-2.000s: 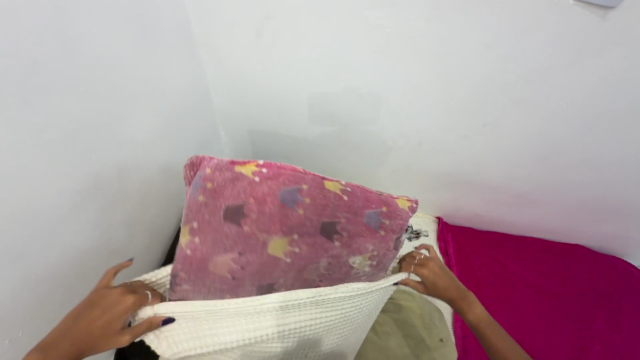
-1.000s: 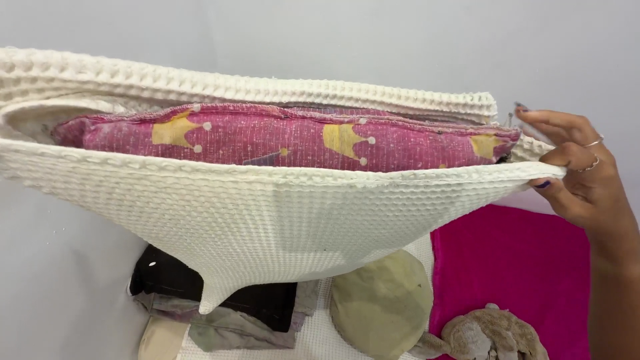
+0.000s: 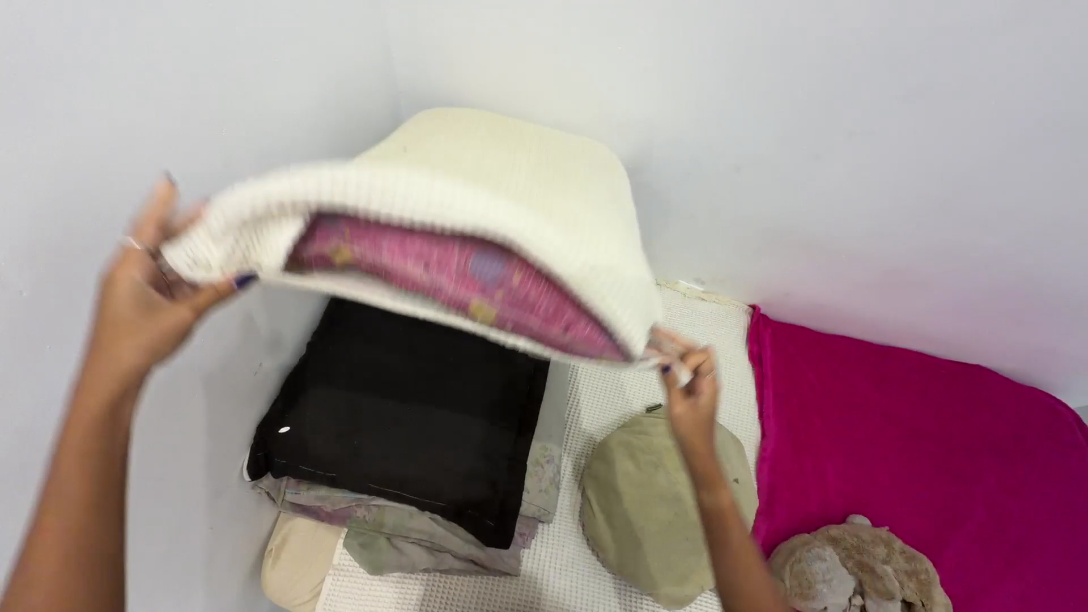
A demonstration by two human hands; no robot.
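Note:
A white waffle-knit pillowcase [image 3: 510, 161] hangs in the air between my hands, its open edge facing me. Inside it lies a pink pillow [image 3: 476, 276] with a crown pattern, seen through the long opening. At the left corner of the opening my left hand [image 3: 161, 280] pinches the fabric between thumb and fingers. My right hand [image 3: 687, 374] grips the right corner, lower down. Both hands and the fabric are somewhat blurred. Below the pillowcase is a folded black cloth [image 3: 408, 416], partly covered by it.
Folded patterned fabric [image 3: 425, 535] lies under the black cloth, by a beige cushion [image 3: 297, 561]. A round olive-green cushion [image 3: 637, 501] rests on a white waffle-textured cover [image 3: 586, 391]. At right are a magenta cloth [image 3: 901, 425] and a fluffy brown plush item [image 3: 867, 565]. White walls stand behind and left.
The pink pillow, largely exposed two seconds ago, now sits mostly inside the white pillowcase. My left hand, out of view one second ago, shows again at the left corner. The view has shifted.

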